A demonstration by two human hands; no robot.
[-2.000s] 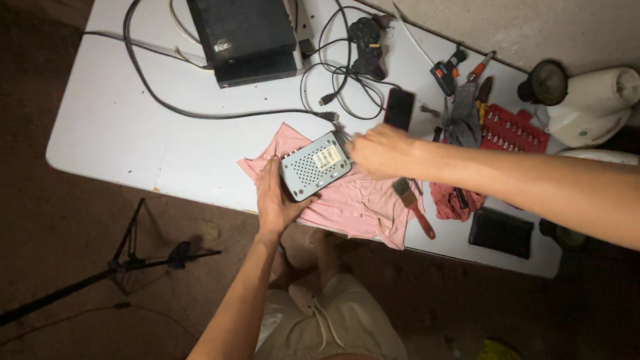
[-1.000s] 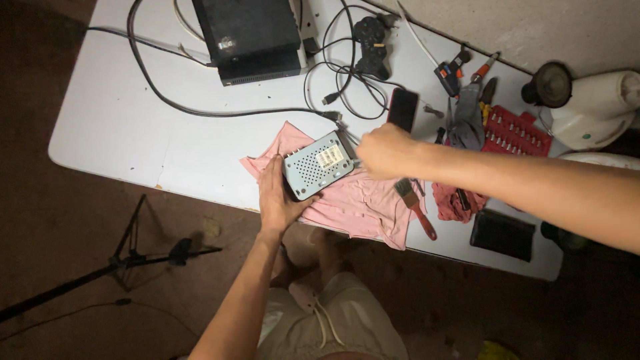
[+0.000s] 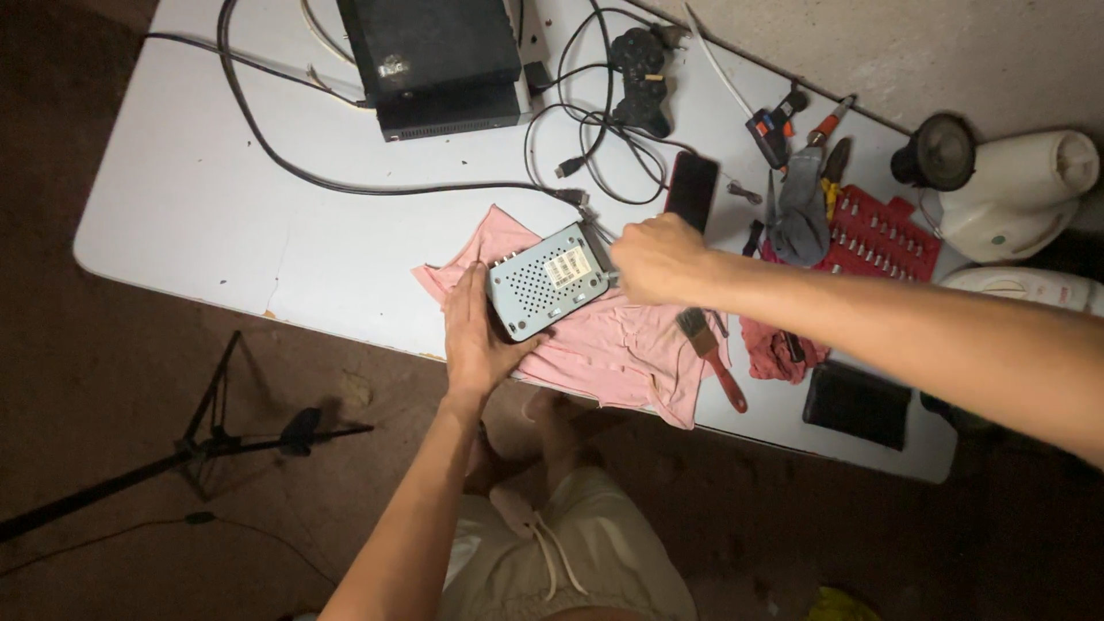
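Observation:
A small metal-cased electronic box (image 3: 548,281), with round vent holes and a printed label on its upward face, rests on a pink cloth (image 3: 638,354) near the table's front edge. My left hand (image 3: 474,332) grips its left end, thumb along the near side. At the box's right end is my right hand (image 3: 660,257), closed as a fist. A thin greyish shaft (image 3: 613,277) shows between this fist and the box; the rest of that tool is hidden. Just below the right hand, a red-handled paintbrush (image 3: 714,355) lies partly on the cloth.
Behind the box are a cable connector (image 3: 573,197), a phone (image 3: 693,185), a game controller (image 3: 640,82) and a black device (image 3: 440,60). On the right lie a glue gun (image 3: 772,129), a soldering iron (image 3: 830,122), a red bit set (image 3: 884,237) and a black wallet (image 3: 858,404). A tripod (image 3: 207,444) stands at left.

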